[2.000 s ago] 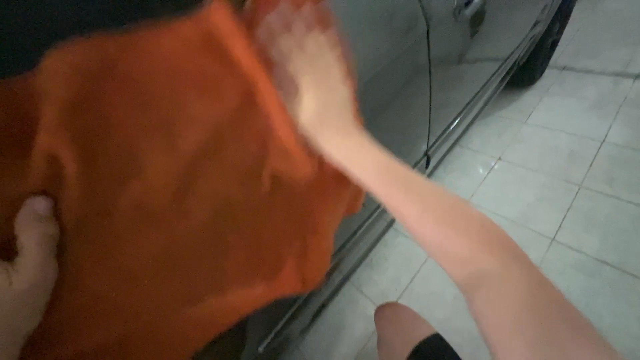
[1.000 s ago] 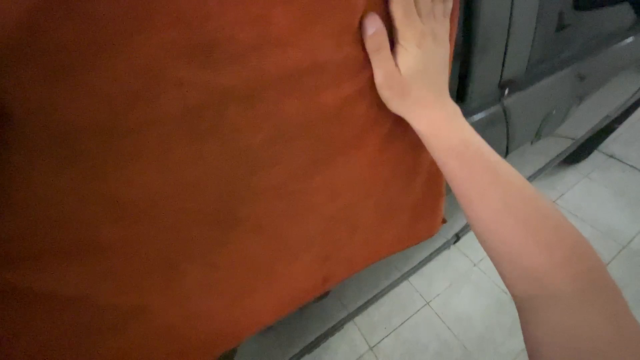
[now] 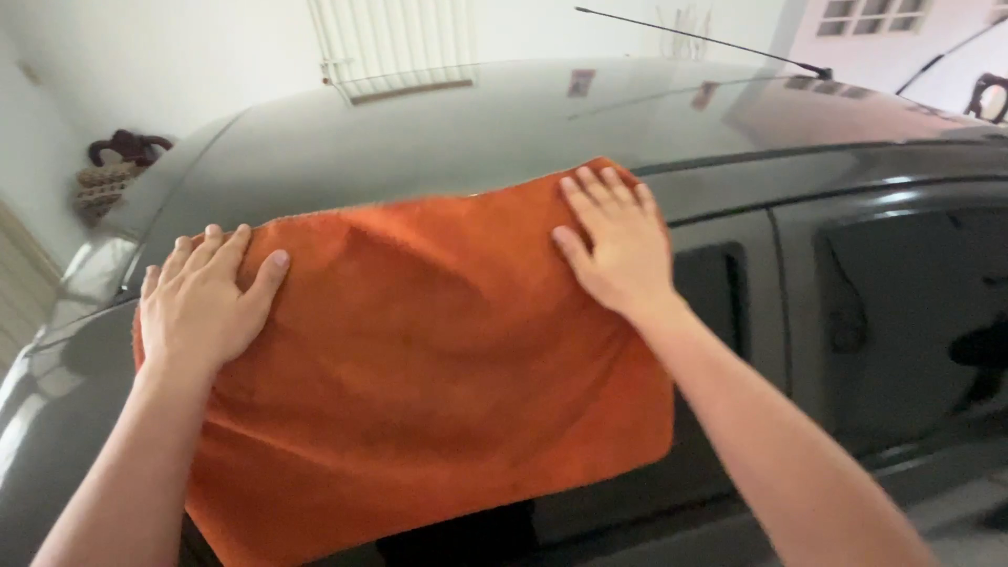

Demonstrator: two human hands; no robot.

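An orange cloth [image 3: 425, 362] lies spread over the roof edge and upper side of a dark grey car [image 3: 378, 134], hanging down past the side window. My left hand [image 3: 205, 299] rests flat on the cloth's upper left corner, fingers a little apart. Flat on the upper right corner lies my right hand [image 3: 618, 244], its fingers spread and pointing up toward the roof. Neither hand is closed around the fabric. The part of the car beneath the cloth is hidden.
A thin antenna [image 3: 701, 39] rises from the roof at the upper right. Beyond the car stand a white wall [image 3: 197, 47], a pale slatted panel [image 3: 394, 39] and a dark carved wooden piece [image 3: 130, 150] at the left. The car's side windows [image 3: 921, 323] are at the right.
The view has swung up from the car's lower side to its roof. The cloth, earlier against the lower side, now lies over the roof edge. My left hand, out of view one second ago, shows again.
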